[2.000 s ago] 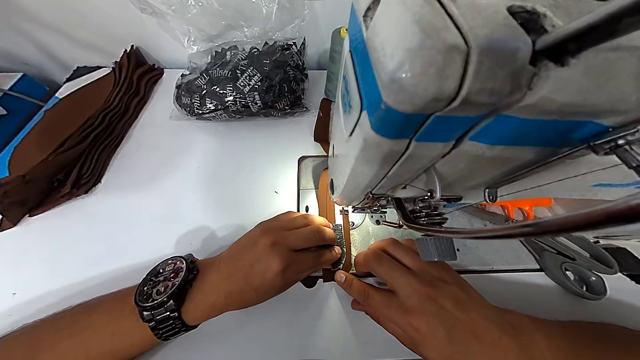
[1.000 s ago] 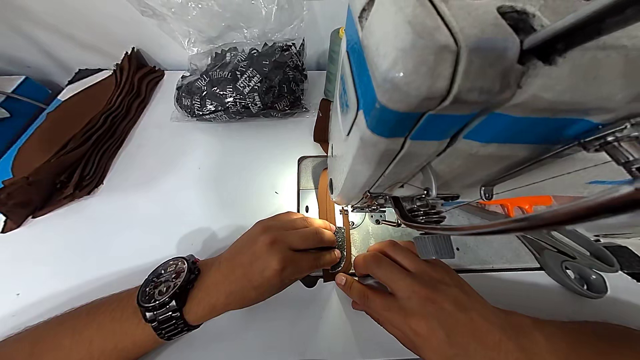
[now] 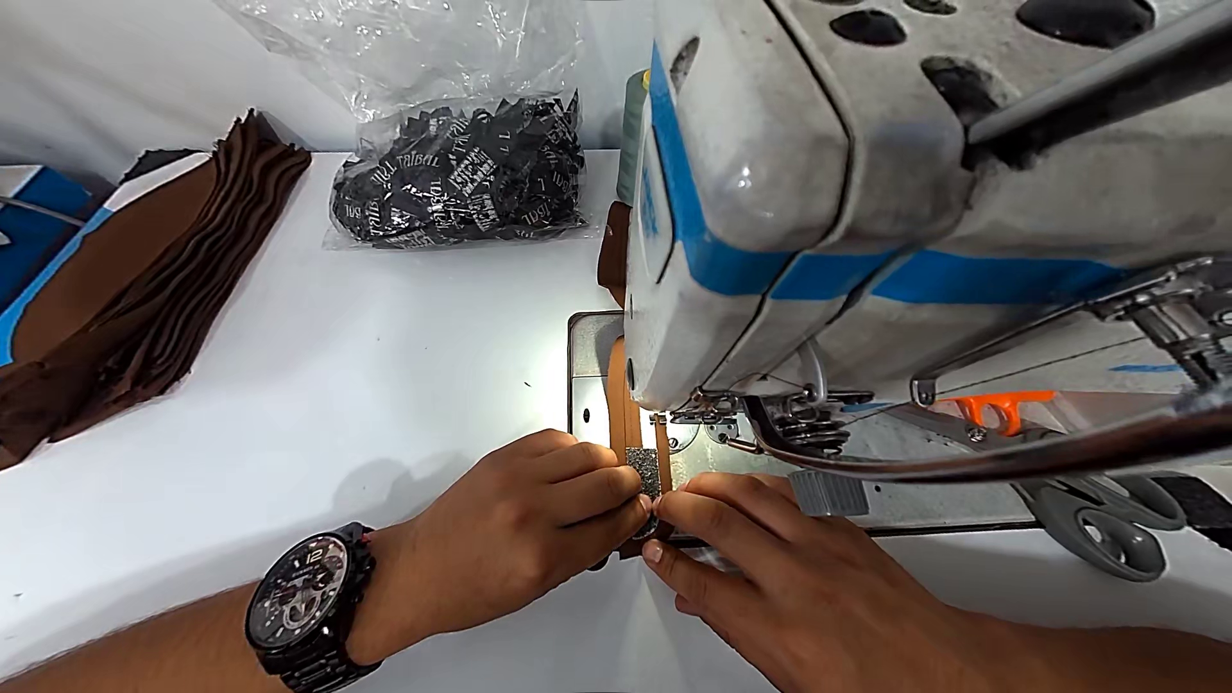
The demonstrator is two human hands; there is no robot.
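A brown fabric strip [image 3: 622,404] lies on the metal bed plate of the sewing machine [image 3: 751,192], running in line with the needle area. On it sits a small grey speckled piece [image 3: 643,466]. My left hand [image 3: 520,525], with a black wristwatch [image 3: 300,592] on the wrist, pinches the speckled piece from the left side. From the right, my right hand [image 3: 780,563] holds the strip's near right edge between thumb and index finger. The thumbs and fingertips of both hands nearly meet just in front of the presser foot. Fingers partly hide the near end of the strip.
A stack of brown fabric pieces [image 3: 183,289] lies at the left, beside a blue item [image 3: 43,231]. Behind is a clear plastic bag of black printed labels [image 3: 462,178]. Grey-handled scissors [image 3: 1107,539] and an orange-handled tool [image 3: 1006,409] lie right, under the machine arm.
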